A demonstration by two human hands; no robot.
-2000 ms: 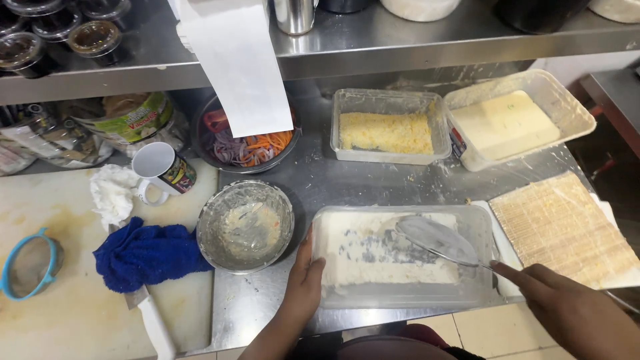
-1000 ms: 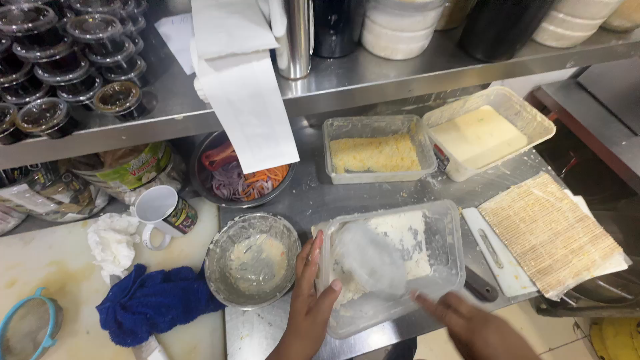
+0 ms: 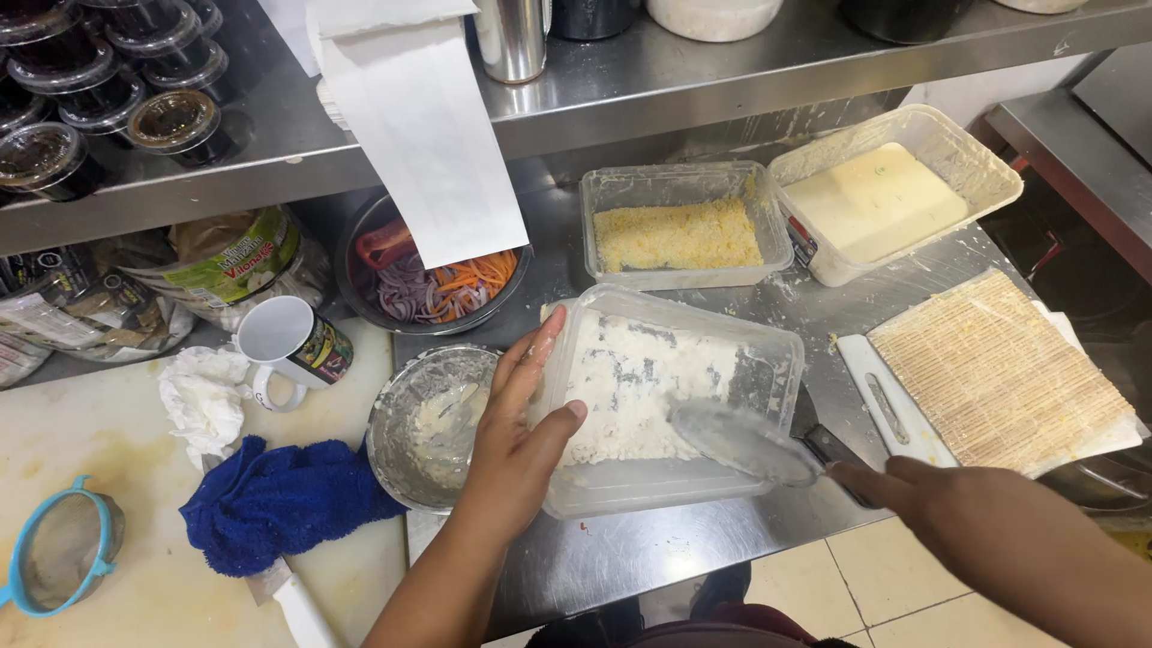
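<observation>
My left hand [image 3: 522, 423] grips the left wall of a clear plastic container [image 3: 666, 490], which sits tilted over the steel counter. White flour [image 3: 630, 387] lies patchily across its bottom. In my right hand [image 3: 909, 495] is the handle of a large spoon [image 3: 742, 441], its flour-dusted, blurred bowl inside the container at the lower right. Just left of my left hand stands a steel bowl [image 3: 423, 432] coated with pale batter. A black handle [image 3: 832, 454] of another utensil shows beside the container's right edge.
Behind are a container of yellow crumbs [image 3: 679, 238] and a tub of pale batter [image 3: 877, 198]. A bamboo mat [image 3: 999, 373] lies right on a white board [image 3: 886, 405]. Left are a blue cloth [image 3: 288, 504], a knife [image 3: 301, 612], a mug [image 3: 292, 346] and a strainer [image 3: 63, 549].
The container was level two seconds ago and now sits at an angle, its left side held by my left hand. The spoon has moved from the container's upper middle to its lower right.
</observation>
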